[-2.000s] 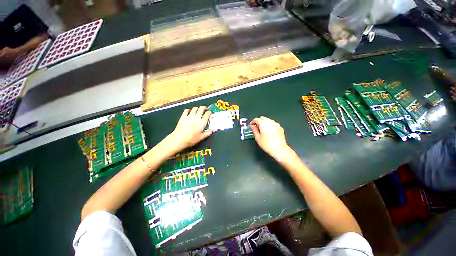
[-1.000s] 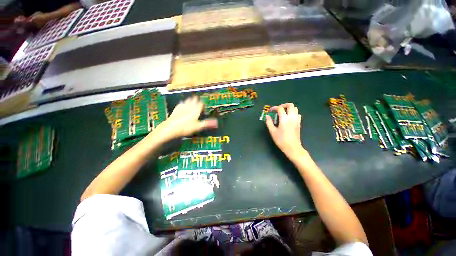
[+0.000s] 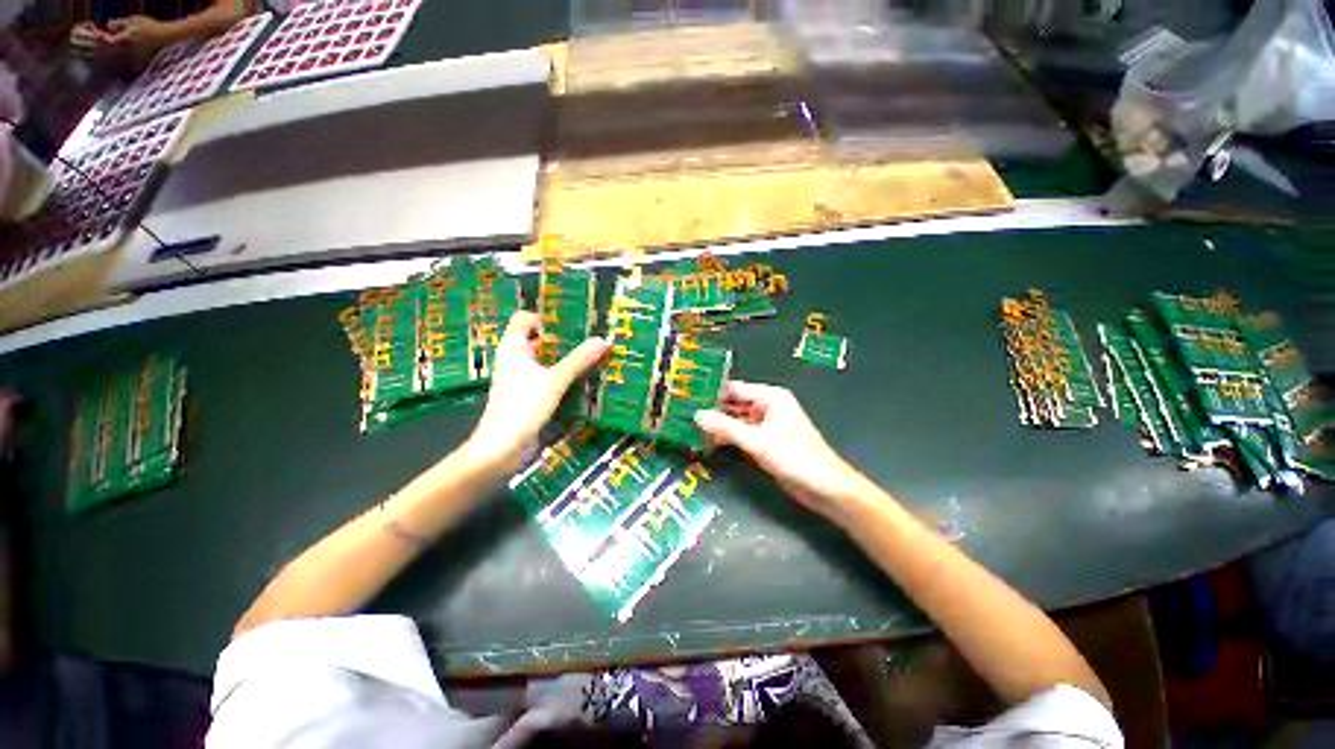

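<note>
A green PCB panel [image 3: 633, 359] with orange ends is held up between my two hands above the bench. My left hand [image 3: 530, 384] grips its left side, and my right hand [image 3: 761, 436] pinches its lower right corner. Other PCB panels [image 3: 622, 512] lie just below it, nearer to me, partly covered by it. A stack of panels [image 3: 439, 344] sits beyond my left hand. A pile of separated boards [image 3: 732, 293] lies behind the held panel, partly hidden. A single PCB [image 3: 821, 348] lies alone to the right of that pile.
More panels [image 3: 129, 435] lie far left. A row of stacked narrow boards [image 3: 1042, 366] and a loose heap of panels [image 3: 1208, 384] lie right. Beyond the pale strip are a grey-white board [image 3: 352, 161], a wooden board [image 3: 776, 205], trays [image 3: 322, 41] and a plastic bag [image 3: 1230, 95]. A person's hands show upper left.
My hands have left the boards near the pile and now hold a panel. The single PCB has been let go. The panels nearest me have turned, and the view has shifted.
</note>
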